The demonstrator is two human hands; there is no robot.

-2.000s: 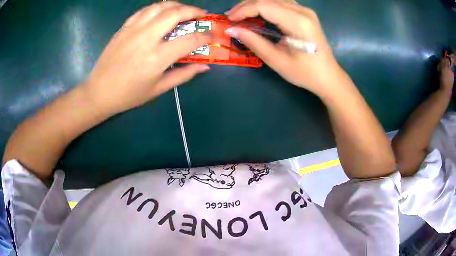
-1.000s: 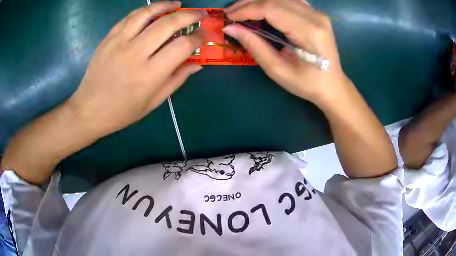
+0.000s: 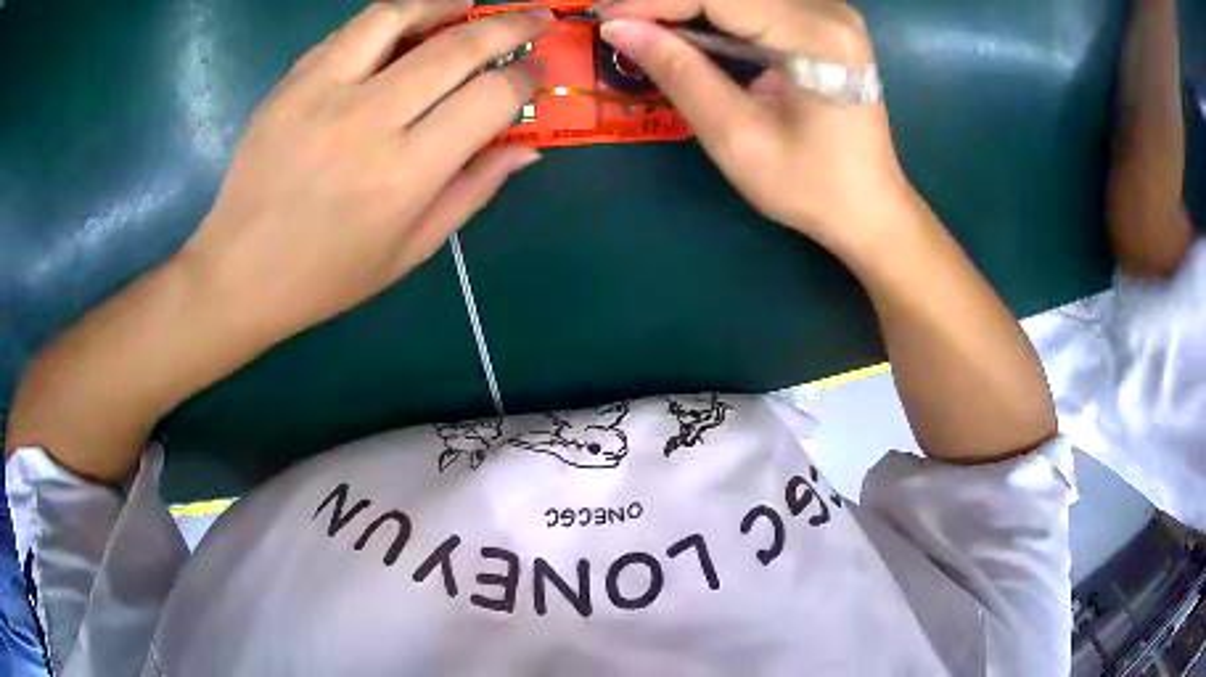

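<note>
The orange housing (image 3: 571, 117) lies on the dark green surface at the top edge of the picture. My left hand (image 3: 364, 152) covers its left part, with fingers spread over it and holding it. Bits of a green circuit board (image 3: 526, 111) show between those fingers. My right hand (image 3: 780, 126) holds tweezers (image 3: 741, 50) like a pen, rear end wrapped in pale material; the tip is at the housing's upper middle. A round black speaker (image 3: 627, 66) shows partly beside my right thumb. A thin yellowish wire (image 3: 582, 93) runs across the housing.
A dark green work surface (image 3: 688, 291) curves round in front of me. A thin white line (image 3: 476, 324) runs across it toward my shirt. Another person's forearm (image 3: 1148, 146) and white sleeve are at the right edge. A pale table edge (image 3: 866, 403) lies below my right forearm.
The housing and both hands sit slightly higher in the picture. More of the speaker shows beside my right thumb. The other person's arm now reaches up the right edge.
</note>
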